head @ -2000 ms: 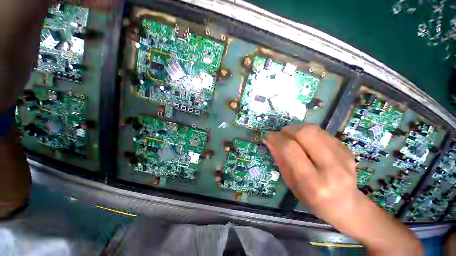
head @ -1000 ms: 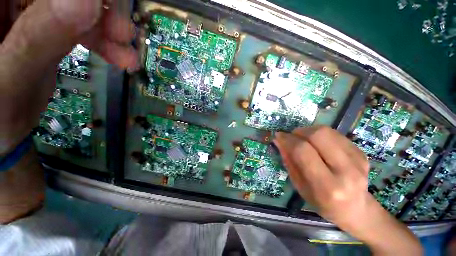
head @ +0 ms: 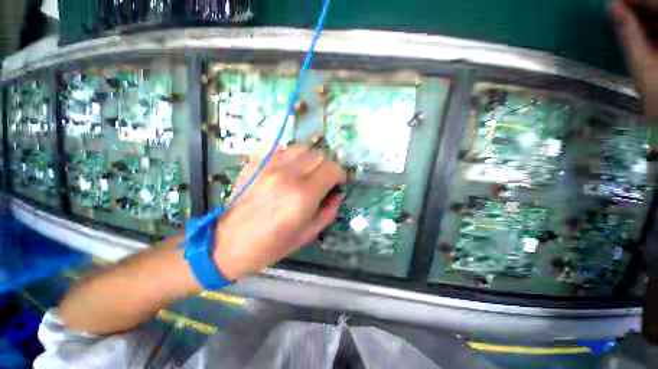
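Observation:
My left hand (head: 285, 205), with a blue wrist strap (head: 205, 252) and a thin blue cord (head: 292, 101), is over the middle carrier (head: 433, 166). Its fingers are bent between the boards, and their tips are partly hidden; I cannot tell whether they hold anything. A glare-lit circuit board (head: 371, 126) lies just beyond the fingers, and another board (head: 375, 216) lies to their right. My right hand (head: 638, 43) is blurred and cut off at the upper right edge; whether it holds anything cannot be told.
More carriers with green boards lie left (head: 148, 184) and right (head: 505, 230). A silver conveyor rail (head: 404, 47) runs beyond them, with a near rail (head: 361, 288) below. Loose silvery parts (head: 173, 11) lie at the top left. A green mat (head: 462, 18) is beyond the rail.
The view has turned left. My left hand has come from the left edge to the middle carrier. My right hand has left the boards for the upper right edge.

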